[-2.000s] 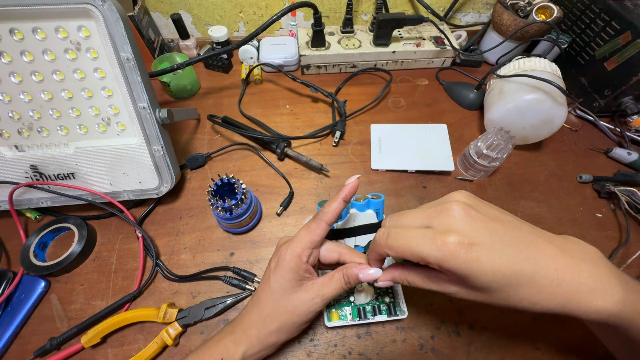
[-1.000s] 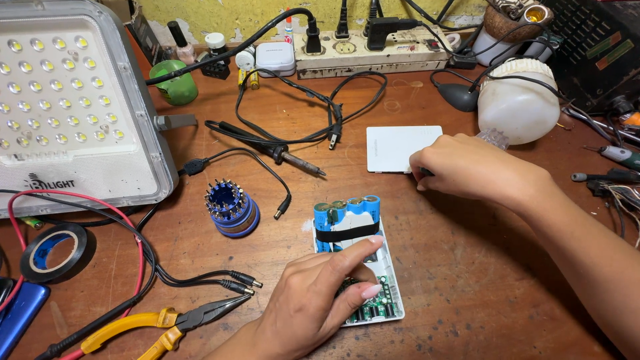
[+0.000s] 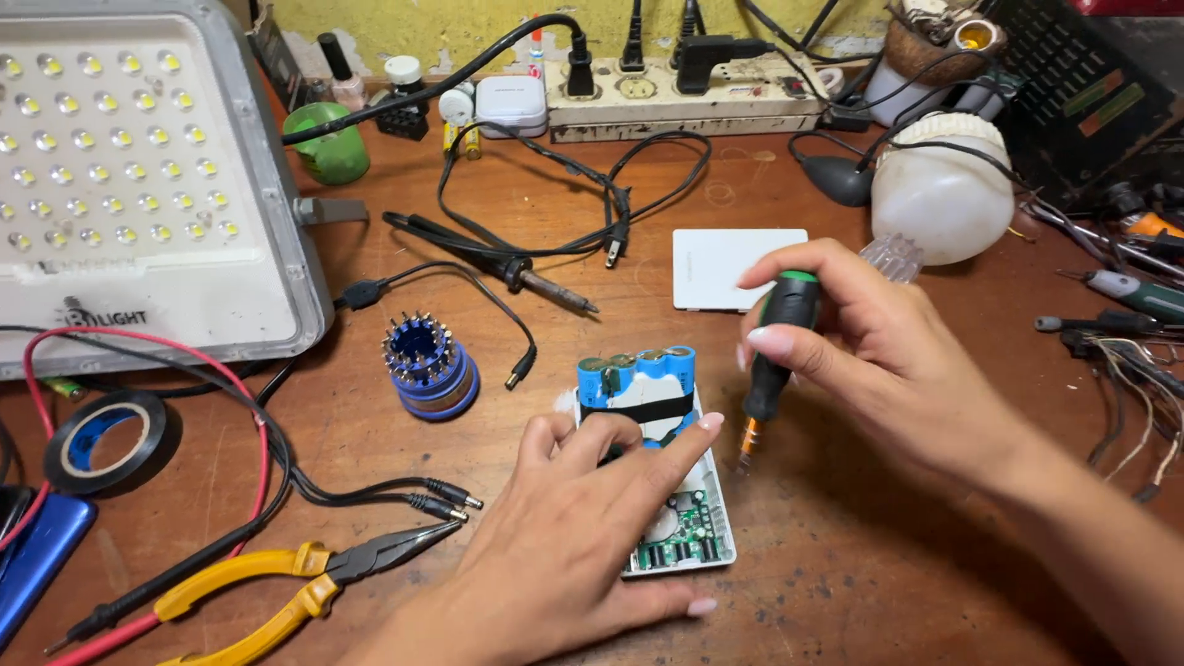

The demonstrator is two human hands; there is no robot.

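My right hand holds a screwdriver with a black and green handle, its tip pointing down just right of an opened white device case. Inside the case lie blue cylindrical battery cells bound by a black strap, and below them a green circuit board. My left hand rests over the case's left side with its fingers spread, hiding part of the board. Behind the right hand's fingertips, a white flat cover lies on the table.
To the left are a blue bit holder, yellow-handled long-nose pliers, black tape and an LED floodlight. A soldering iron lies behind, before a power strip. A white bulb stands at right.
My right hand has gone from the circuit board to the white cover, and now holds up a screwdriver nearer the case. My left hand has stayed at the case, its fingers shifted.
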